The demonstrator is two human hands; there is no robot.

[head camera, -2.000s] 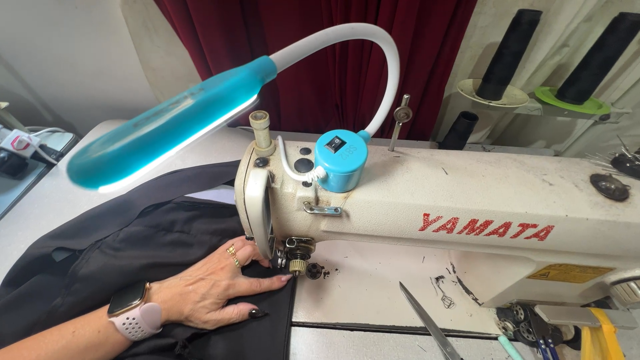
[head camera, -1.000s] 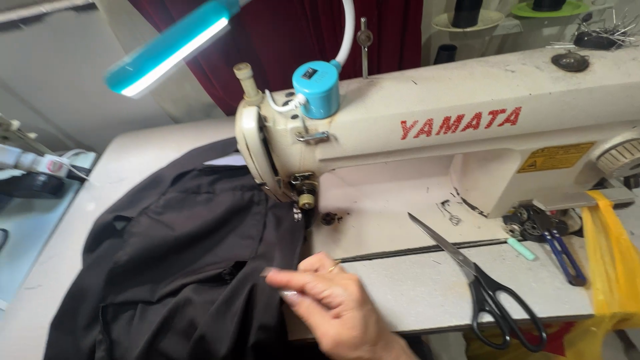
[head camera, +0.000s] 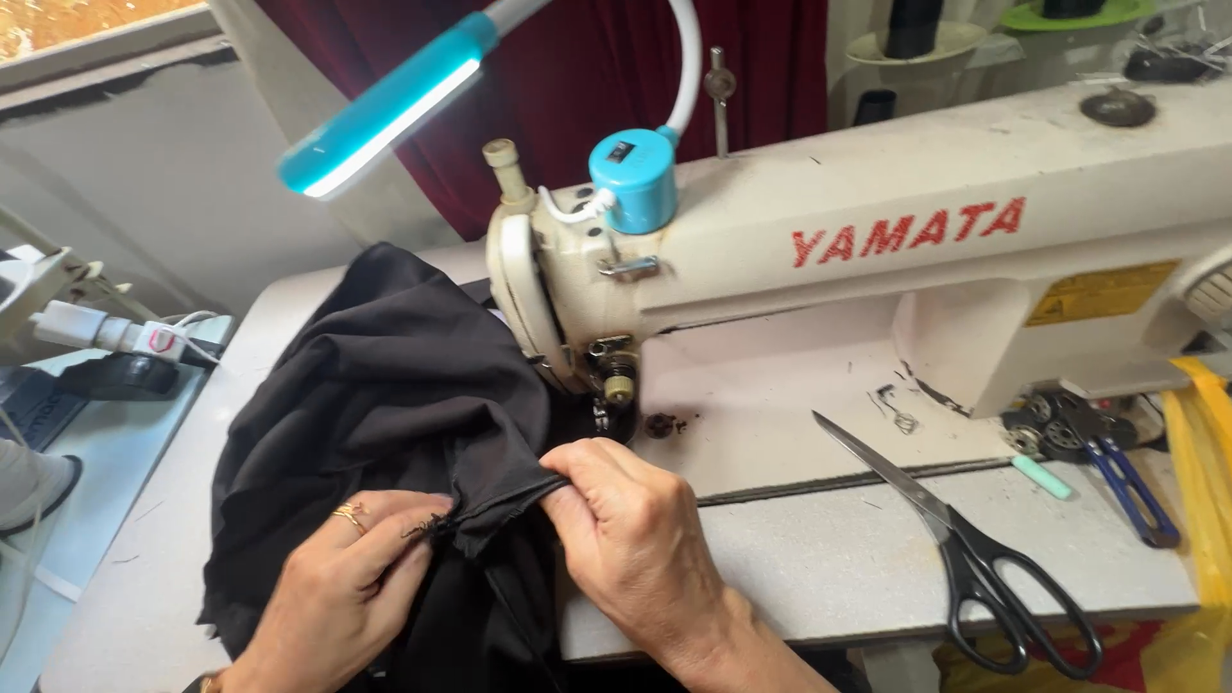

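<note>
Black fabric [head camera: 404,366] lies bunched on the sewing table, left of and partly under the head of a white Yamata sewing machine [head camera: 828,212]. My left hand [head camera: 356,568], with a ring on one finger, pinches a frayed seam edge of the cloth. Just right of it, my right hand [head camera: 635,539] grips the same edge between thumb and fingers, so a short stretch of seam spans the two. Both hands are in front of the needle area, where the cloth hides the needle plate. A blue lamp [head camera: 395,106] shines above the fabric.
Black-handled scissors [head camera: 943,520] rest open on the table at right, their handles past the front edge. Near them are a mint-green stick [head camera: 1041,477], blue thread snips [head camera: 1131,496], several bobbins [head camera: 1049,428] and a yellow plastic bag [head camera: 1203,462]. A pale blue surface [head camera: 106,433] with a plug lies left.
My left hand, unseen one second ago, is back in view holding the fabric. My right hand has taken hold of the seam edge. The cloth is gathered up more. Two seconds ago a hand lay flat beside the presser area.
</note>
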